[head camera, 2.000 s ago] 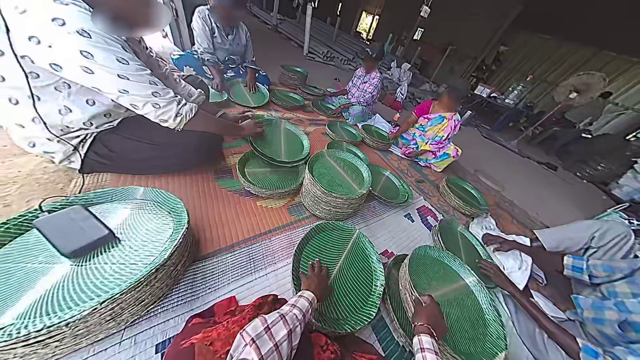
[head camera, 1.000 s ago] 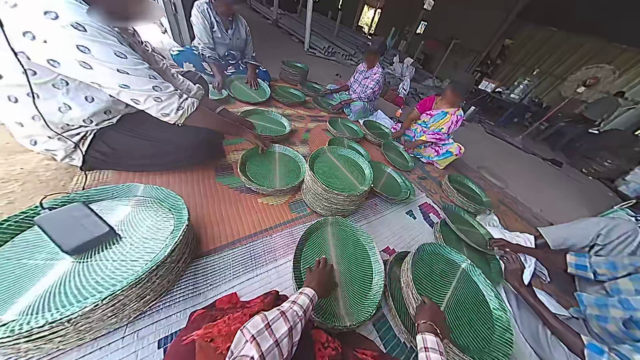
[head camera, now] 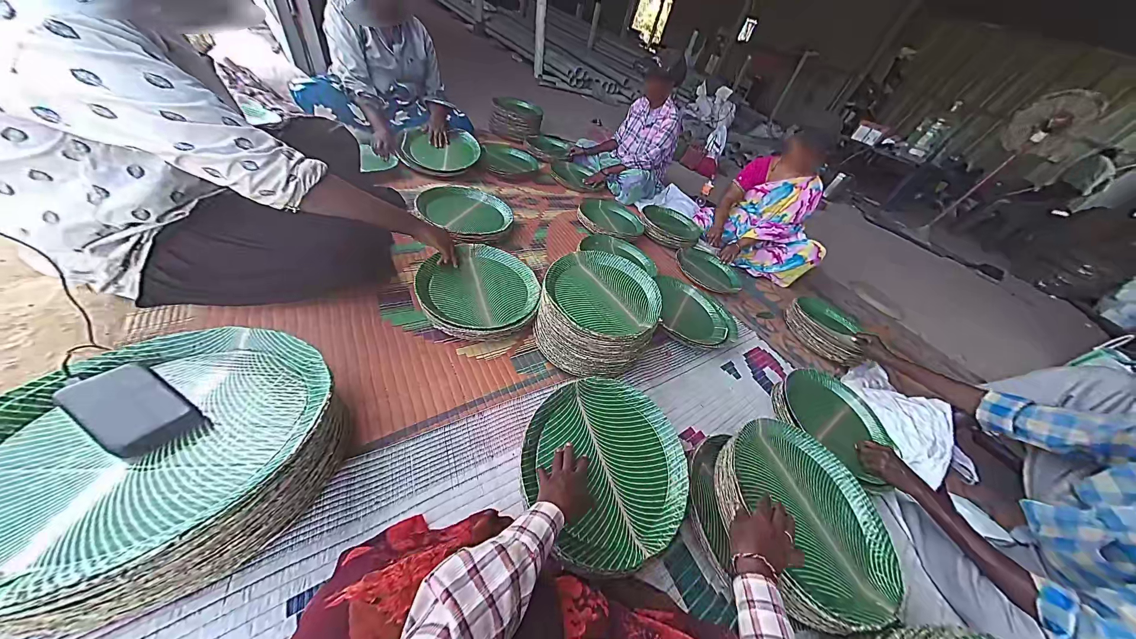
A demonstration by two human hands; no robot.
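A round green leaf-patterned plate [head camera: 621, 470] lies in front of me, tilted toward my lap. My left hand [head camera: 565, 484] rests on its left side, fingers spread. To its right is a leaning stack of similar plates [head camera: 821, 524] with rough woven edges. My right hand [head camera: 765, 538] lies on the left part of the top plate, a thin bracelet at the wrist; whether it grips the plate cannot be told. Another green plate [head camera: 708, 497] is partly hidden under that stack's left side.
A tall plate stack [head camera: 596, 342] stands ahead on the mats. At left, a large stack [head camera: 293, 461] bears a grey box [head camera: 131, 410] with a cable. Co-workers sit around; one at right touches a plate [head camera: 830, 417]. A pedestal fan [head camera: 1053, 124] stands behind.
The co-worker at left has moved a hand between plates, and the plate earlier held there now lies on the farther stack. The co-worker at right has moved one hand to the far stack. My hands stay about where they were.
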